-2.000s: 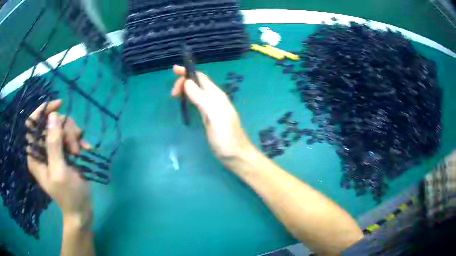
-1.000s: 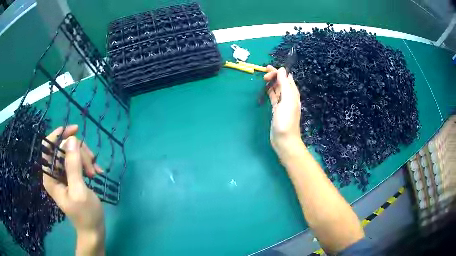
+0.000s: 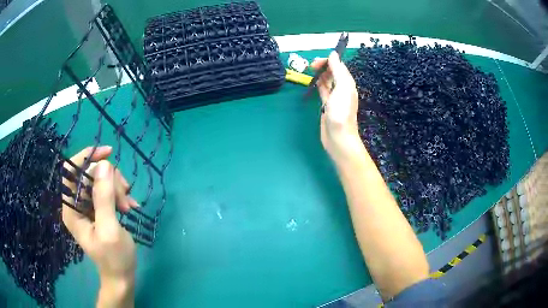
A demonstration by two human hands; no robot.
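My left hand (image 3: 105,216) grips a black moulded frame (image 3: 112,115) by its lower end. The frame is tilted up above the left of the mat, with wavy runner bars and a row of elongated parts near my fingers. My right hand (image 3: 340,105) holds dark side cutters (image 3: 341,45), jaws pointing up, at the left edge of the pile of small knobbed parts (image 3: 438,126). The hand hides much of the cutters; whether the jaws are closed is unclear. The two hands are well apart.
A stack of uncut frames (image 3: 213,57) stands at the back. A yellow-handled tool (image 3: 298,77) and a small white item (image 3: 297,62) lie beside it. A pile of dark flat parts (image 3: 30,210) is at far left. Yellow-black tape (image 3: 459,258) shows at lower right.
My right hand with the cutters has moved from the middle of the mat to the right pile's edge. The small loose parts at mid-mat are gone from there. My left hand still holds the frame.
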